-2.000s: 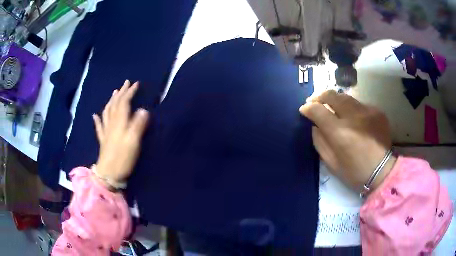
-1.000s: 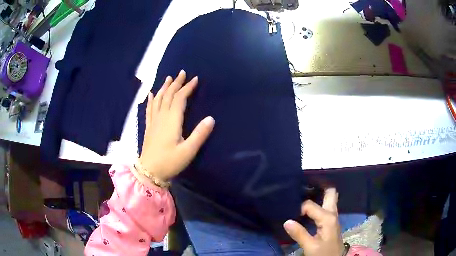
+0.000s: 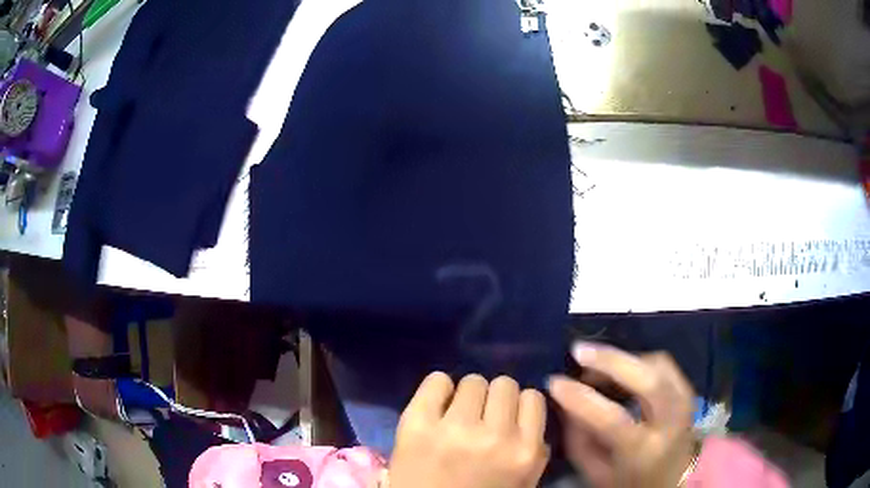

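Note:
A dark navy sleeve piece lies flat on the white table, its rounded top under the presser foot. Its lower end hangs over the table's front edge. A pale chalk mark shows near that end. My left hand is at the hanging lower part, fingers curled on the cloth. My right hand, partly blurred, is beside it, thumb and fingers pinching the right edge of the cloth. The machine head is mostly out of the picture.
Another navy piece, the body panel, lies at left. A purple device stands far left. Fabric scraps lie on the machine bed at upper right. Ruler markings run along the white table. Cardboard and clutter are below left.
My left hand has left the middle of the sleeve piece and come down to its lower end, beside my right hand. The panels sit slightly higher in view.

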